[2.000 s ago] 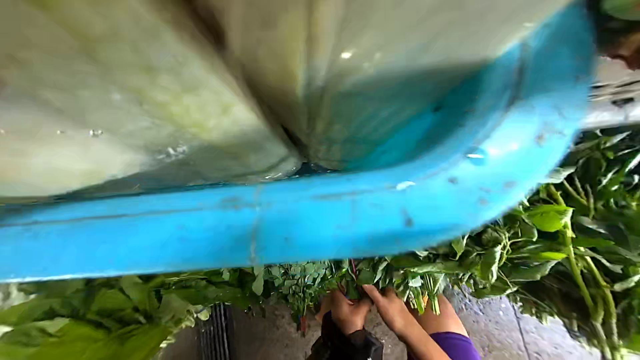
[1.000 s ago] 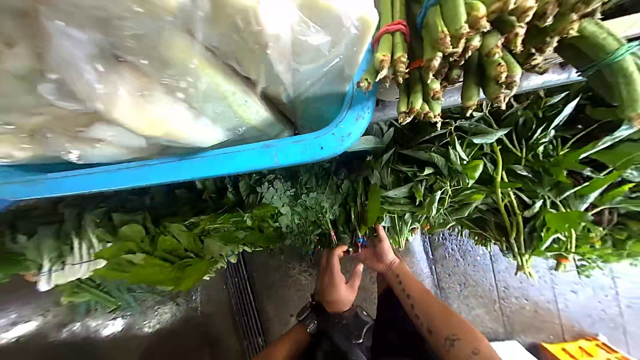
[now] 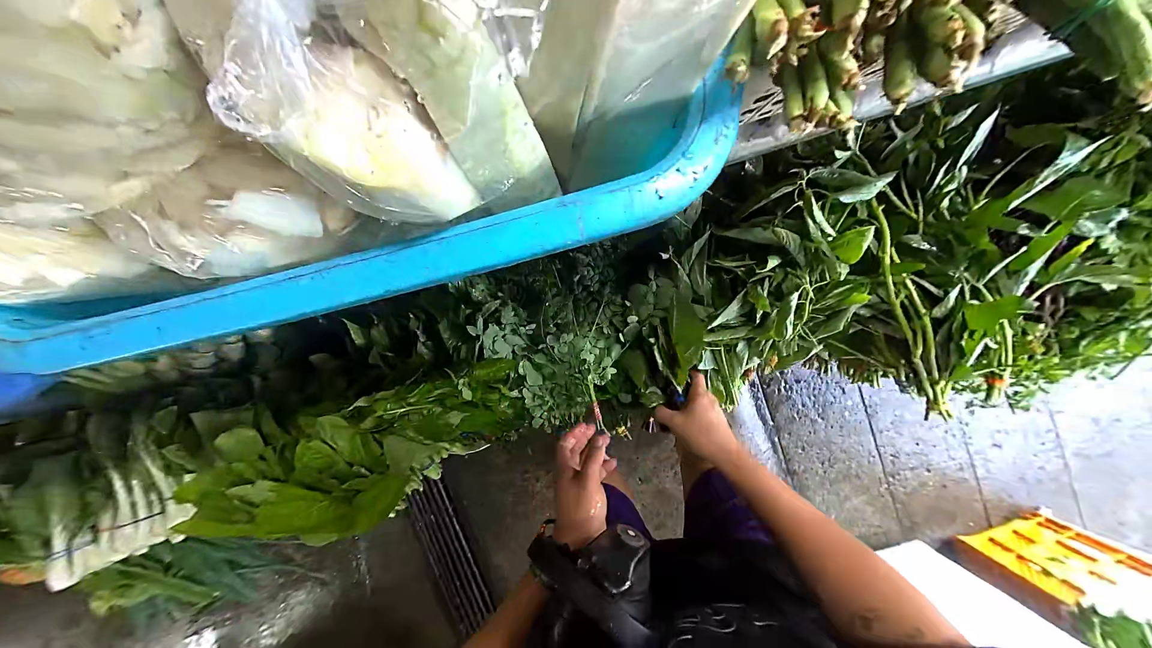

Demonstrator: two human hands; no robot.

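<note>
Low in the middle, my left hand (image 3: pixel 583 468) is at the stem end of a small-leaved bunch of greens (image 3: pixel 562 351), whose stems are tied with a red band; whether its fingers grip the stems cannot be told. To its right, my right hand (image 3: pixel 697 423) touches the stem ends of a darker leafy bunch (image 3: pixel 679 337), beside something small and blue; its grip is partly hidden. Broad-leaved greens (image 3: pixel 306 468) lie left of my hands, and long-stemmed leafy greens (image 3: pixel 900 270) spread to the right.
A blue plastic tub (image 3: pixel 504 236) with plastic-bagged pale produce (image 3: pixel 378 135) overhangs the greens. Bundled green stalks (image 3: pixel 837 54) lie at the upper right. Below are a floor drain grate (image 3: pixel 450 549), an orange crate (image 3: pixel 1044 558) and a white box (image 3: pixel 936 585).
My hands were close together at the bunches one second ago; now they are apart, the left one further left. The view has shifted, with the tub's rim less dominant than two seconds ago.
</note>
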